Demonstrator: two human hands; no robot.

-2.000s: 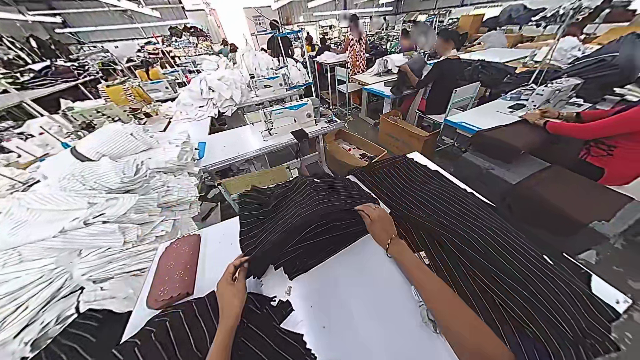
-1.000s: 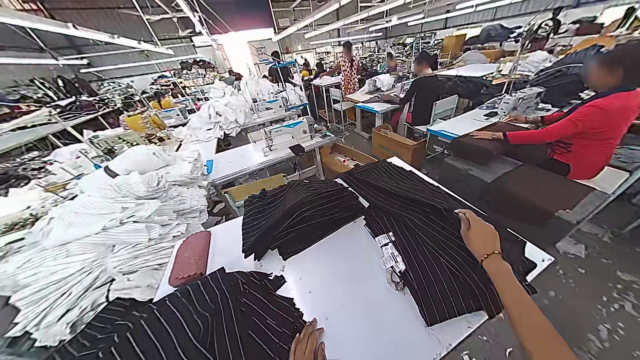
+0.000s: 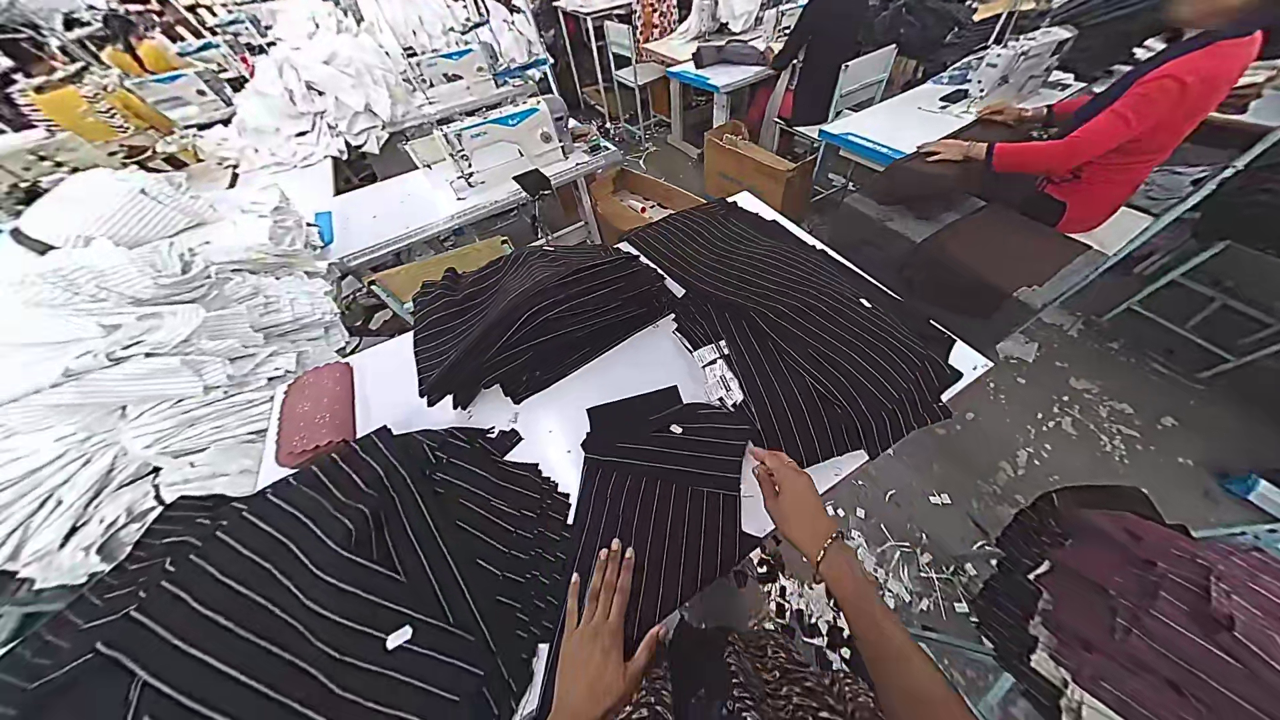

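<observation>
My left hand (image 3: pixel 600 630) lies flat, fingers apart, on the lower left of a black pinstriped fabric piece (image 3: pixel 660 500) at the near edge of the white table (image 3: pixel 540 425). My right hand (image 3: pixel 795 495) pinches the right edge of that piece between thumb and fingers. Black pinstriped stacks lie around it: one at the near left (image 3: pixel 330 570), one at the back (image 3: pixel 540 320), and a long one at the right (image 3: pixel 810 330). White labels (image 3: pixel 718 375) rest at the left edge of the right stack. Small white tags are on several pieces.
A folded dusty-pink cloth (image 3: pixel 316 412) lies at the table's left edge. White striped garments (image 3: pixel 130 370) are heaped at the left. A sewing machine (image 3: pixel 510 140) and cardboard boxes (image 3: pixel 755 175) stand beyond. A person in red (image 3: pixel 1130 130) sits at a machine. Maroon cloth (image 3: pixel 1150 600) is at the lower right.
A pinstriped piece now lies under my left hand in front of me, where the earlier frame shows bare white table. My right hand has moved from the right stack to this piece's edge.
</observation>
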